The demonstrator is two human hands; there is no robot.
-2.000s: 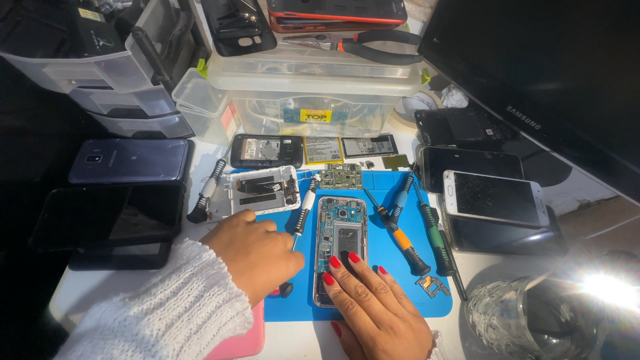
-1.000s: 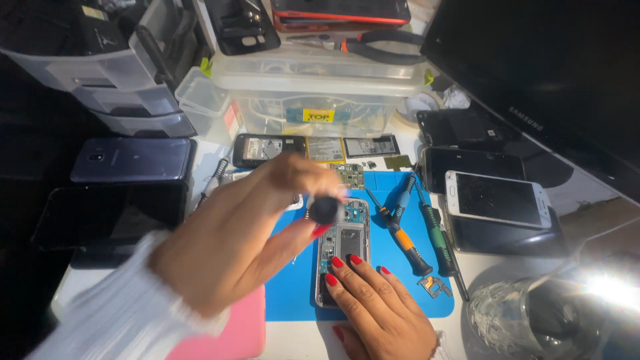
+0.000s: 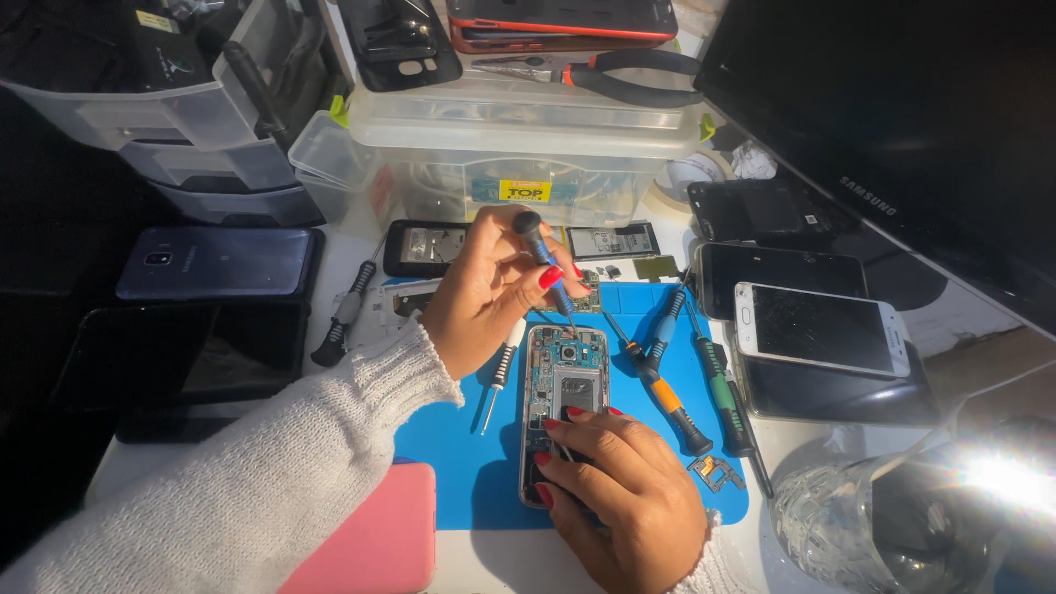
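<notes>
An opened smartphone (image 3: 569,363), its blue circuit board bare, lies upright in view on a blue silicone mat (image 3: 445,487). My left hand (image 3: 495,297) grips a blue and black precision screwdriver (image 3: 546,256), whose tip points down at the phone's top edge; whether it touches is unclear. My right hand (image 3: 619,487) rests with its fingertips on the phone's lower part, covering some of it. Left of the phone lies a white and black screwdriver (image 3: 505,359). To the right are an orange one (image 3: 667,402), a blue-grey one (image 3: 665,330) and a green one (image 3: 723,400).
A pink case (image 3: 371,536) lies at the front left, a cut-glass vessel (image 3: 833,520) at the front right. Phones flank the mat, among them a cracked white one (image 3: 825,330). Behind stand a lidded plastic box (image 3: 437,177) bearing pliers (image 3: 635,78), and a monitor (image 3: 891,124).
My left hand has moved from beside the phone, up and across, to above its top end, where it now holds the blue screwdriver. My right hand has stayed on the phone.
</notes>
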